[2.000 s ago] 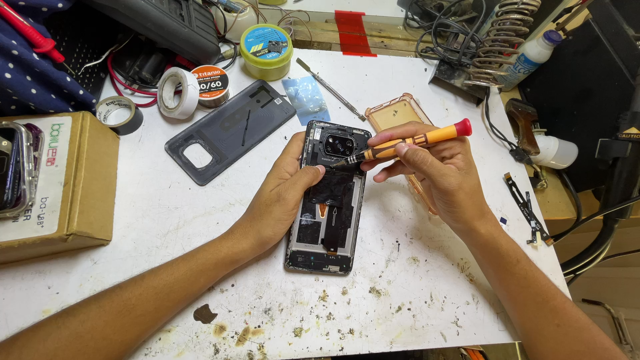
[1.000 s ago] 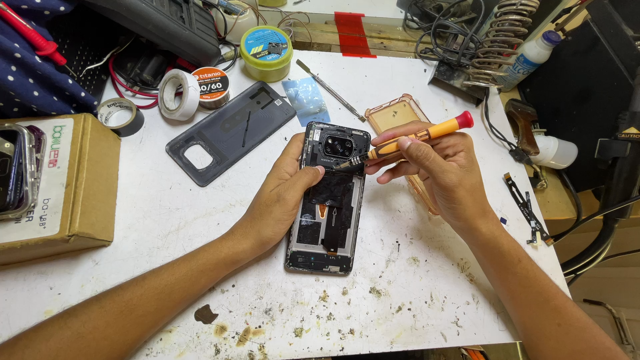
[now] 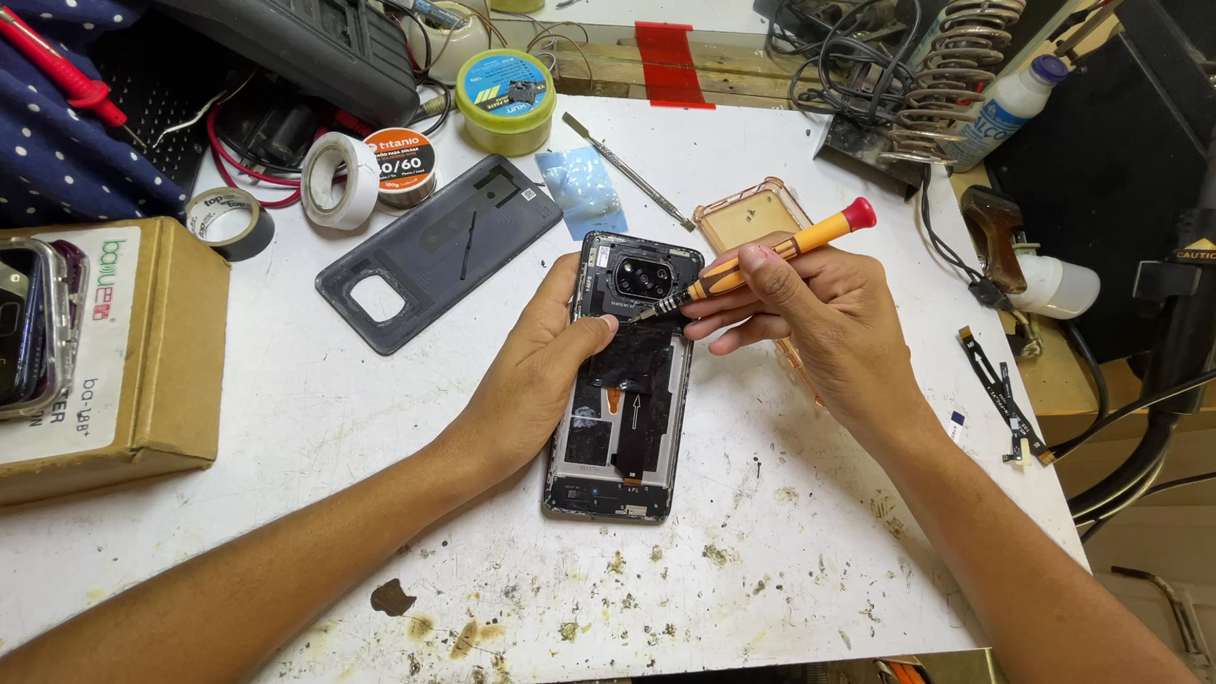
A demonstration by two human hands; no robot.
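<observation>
An opened smartphone lies on the white worktop, its inside facing up with the camera module near the top. My left hand grips its left edge, the thumb resting on the black cover below the cameras. In my right hand is a precision screwdriver with a yellow handle and red cap. Its tip points down left and meets the phone just under the camera module, close to my left thumb. The removed dark back cover lies to the upper left. Behind my right fingers is a clear pinkish phone case, partly hidden.
Beyond the phone are a metal spudger, a blue plastic sheet, a solder spool, tape rolls and a green tub. A cardboard box stands left. Flex cables and a coiled iron holder are right.
The screwdriver's handle has tilted up slightly, while its tip stays below the camera module. My left hand keeps its hold on the phone.
</observation>
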